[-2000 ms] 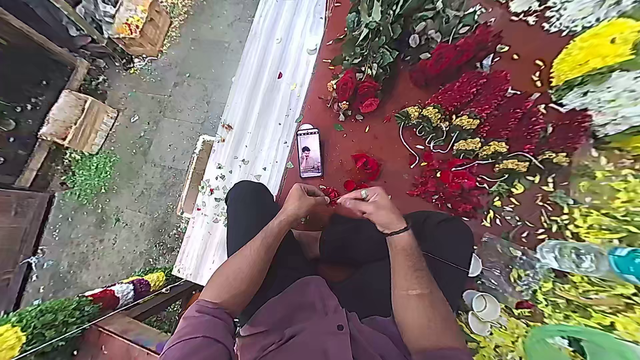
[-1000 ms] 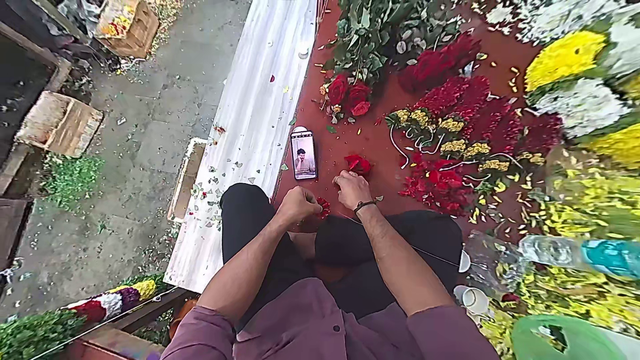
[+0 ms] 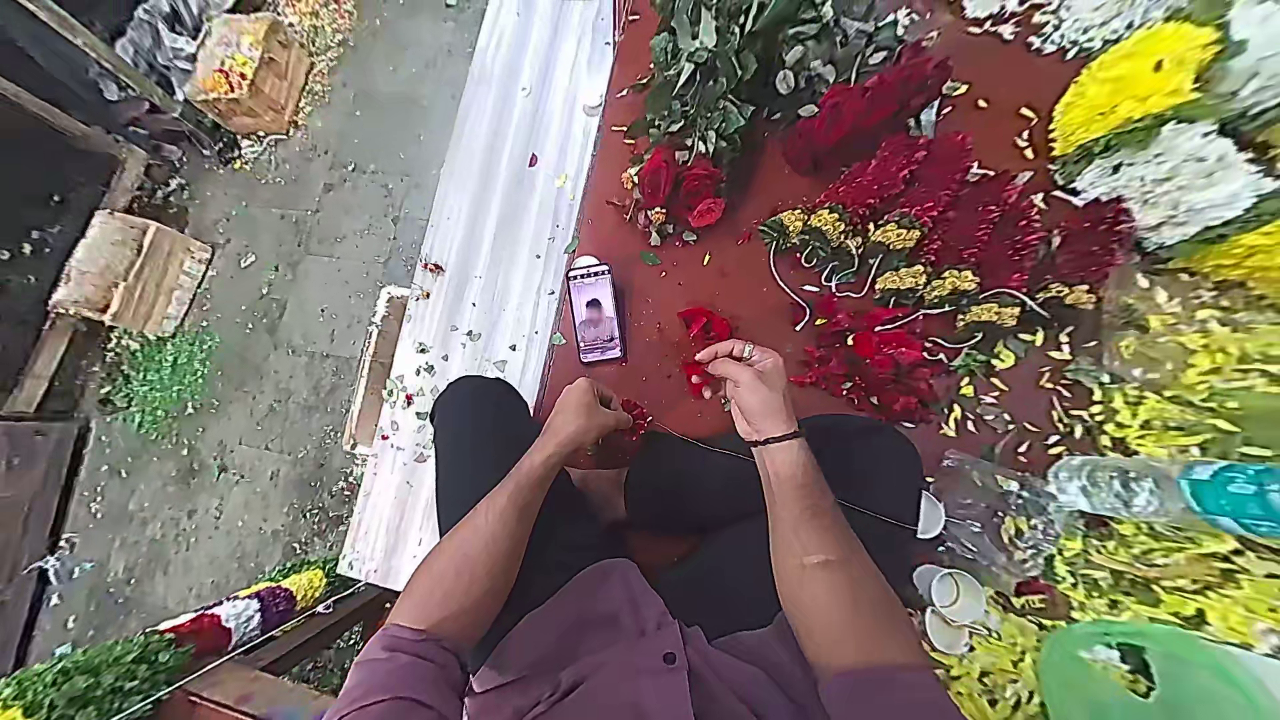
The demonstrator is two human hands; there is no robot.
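My left hand (image 3: 588, 412) is closed on a small bunch of red petals (image 3: 636, 418) above my lap. A thin thread (image 3: 705, 446) runs from that bunch under my right wrist to a small white spool (image 3: 930, 514) by my right knee. My right hand (image 3: 745, 380), wearing a ring, has its fingertips pinched at loose red petals (image 3: 706, 326); whether a petal is between them is hard to see. A smartphone (image 3: 596, 312) with a lit screen lies on the red surface ahead of my hands.
Red roses (image 3: 690, 190) with leafy stems lie ahead. Red and yellow flower garlands (image 3: 900, 250) spread to the right, near a plastic bottle (image 3: 1150, 490), paper cups (image 3: 957, 596) and a green plastic container (image 3: 1150, 670). A white board (image 3: 500, 190) lines the left edge.
My right hand was beside my left two seconds ago, then moved out to the red petals on the surface. It is now slightly raised from them. My left hand keeps its bunch.
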